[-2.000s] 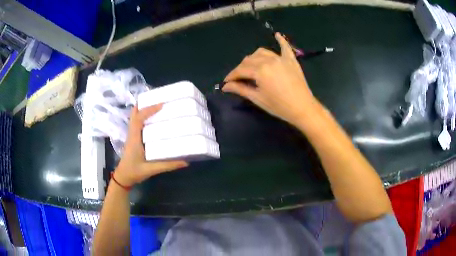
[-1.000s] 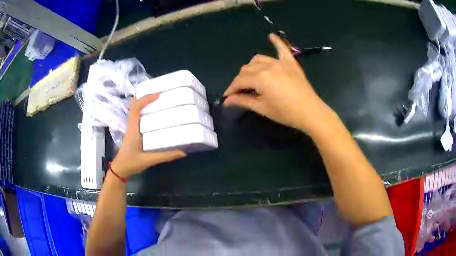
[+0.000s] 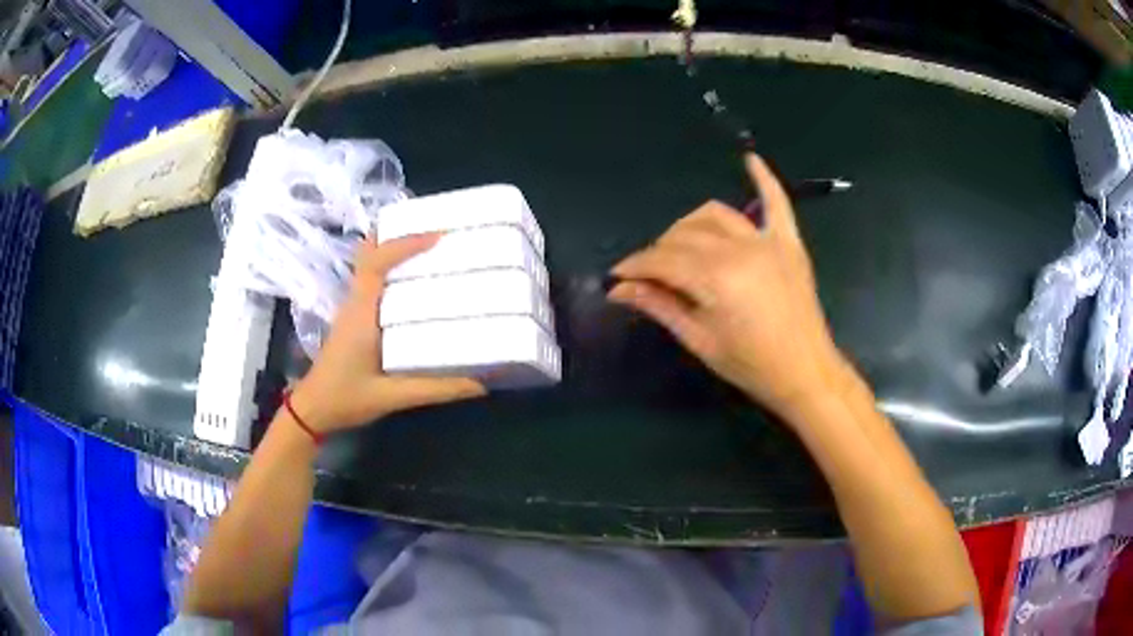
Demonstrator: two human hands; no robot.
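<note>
My left hand (image 3: 354,360) grips a stack of several white socket outlet units (image 3: 466,292) from their left side, thumb below and fingers on the face. My right hand (image 3: 733,292) pinches a tiny dark item (image 3: 609,282) between thumb and fingertips, apart from the right side of the stack; its exact type is unclear. Cords in crinkled clear plastic (image 3: 317,211) lie left of the stack, over the upper part of the long white power strip (image 3: 234,360).
A yellowish worn pad (image 3: 155,172) lies at the far left. A thin dark lead with a pale tip (image 3: 820,186) lies beyond my right hand. White units (image 3: 1103,143) with bagged cords (image 3: 1069,286) are at the right. Blue bins (image 3: 106,509) and a red bin (image 3: 990,559) line the near edge.
The camera view has shifted, so the bench sits differently in the picture. My right hand and its dark item are a little farther from the stack. My left hand keeps its grip.
</note>
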